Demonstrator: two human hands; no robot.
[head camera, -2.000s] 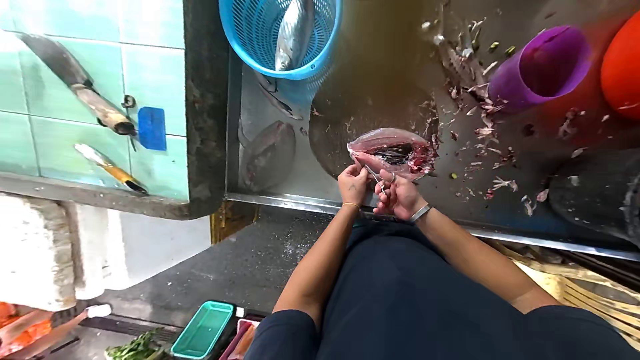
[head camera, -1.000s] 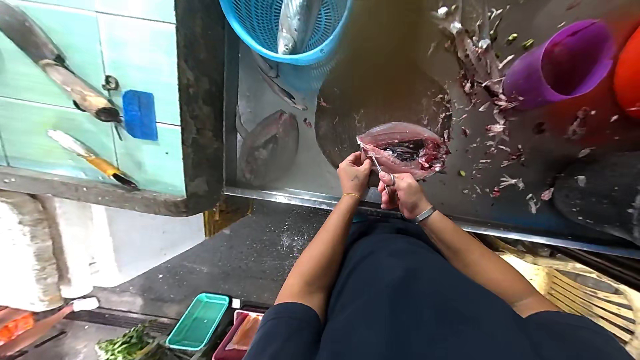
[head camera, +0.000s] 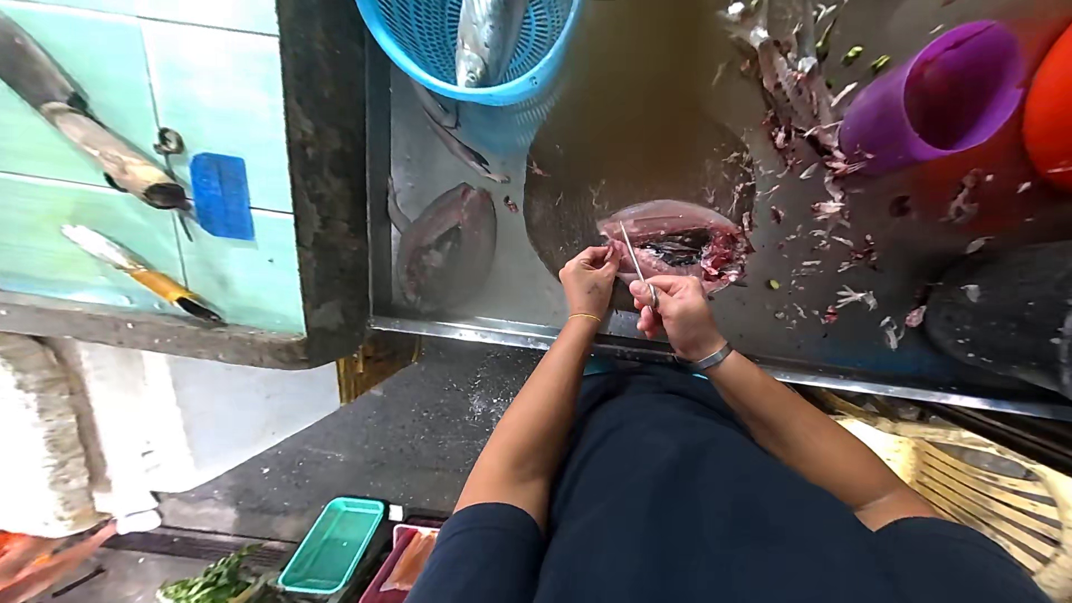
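Observation:
A cut-open fish lies on a dark round board set in a metal tray. My left hand pinches the fish's left end between thumb and fingers. In my right hand is a slim metal tool, which looks like scissors or tweezers; its tip points up and left over the flesh. The fish's dark cavity faces up, with red, ragged flesh at the right end. Another opened fish lies in the tray to the left, near a narrow fish piece.
A blue plastic basket with a whole fish stands behind. To the right are fish scraps, a purple container and a red container. On the left tiled counter lie a large knife and a yellow-handled knife.
The slim tool, low beside my fingers a second ago, now shows plainly across the fish's left part. My left hand stays at the same end of the fish.

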